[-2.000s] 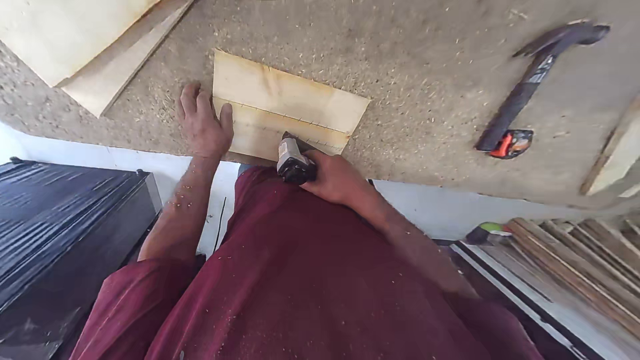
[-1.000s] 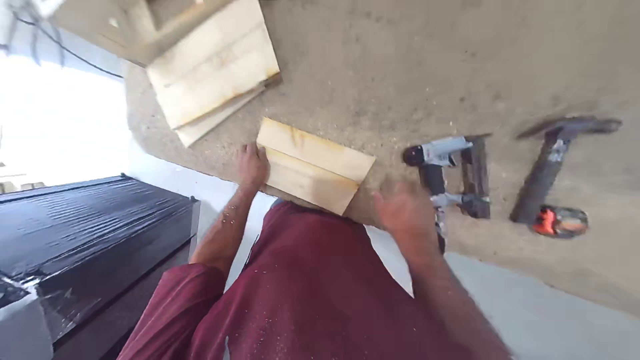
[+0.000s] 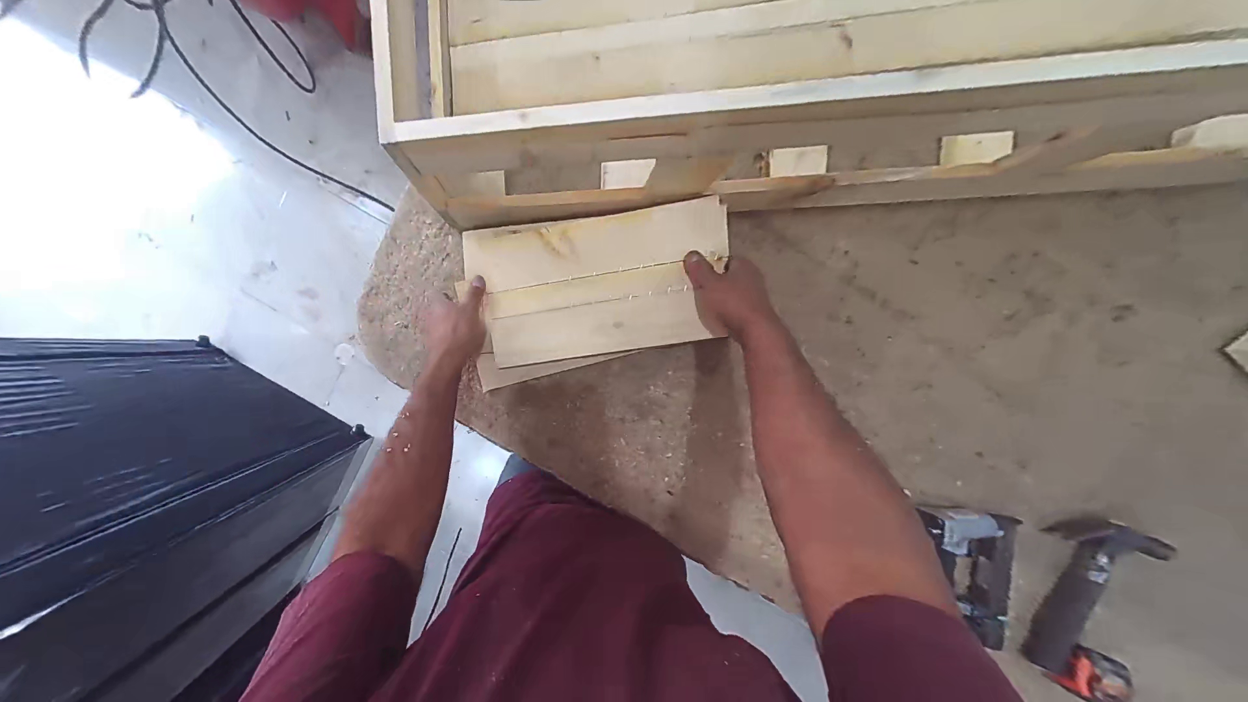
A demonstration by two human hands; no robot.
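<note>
My left hand (image 3: 458, 322) grips the left end of a thin wooden panel (image 3: 604, 288), its thumb on the top face. The right end of that panel is held by my right hand (image 3: 726, 292), thumb on top as well. A row of staples or small marks runs along the panel's seams. Beneath it, edges of another thin wooden board (image 3: 546, 372) stick out at the near side. The panel lies just in front of a large wooden crate-like frame (image 3: 682, 112). Fingers under the panel are hidden.
At the lower right, a pneumatic stapler (image 3: 980, 565), a hammer (image 3: 1082, 575) and a tape measure (image 3: 1092, 675) lie on the worktable (image 3: 926, 341). A dark plastic-wrapped stack (image 3: 156, 458) stands at left. A cable (image 3: 263, 141) crosses the floor at upper left.
My right hand has let go of the stapler, which lies on the table. Both hands and the seamed panel have moved from the table's near edge onto the boards by the frame. The view has shifted left.
</note>
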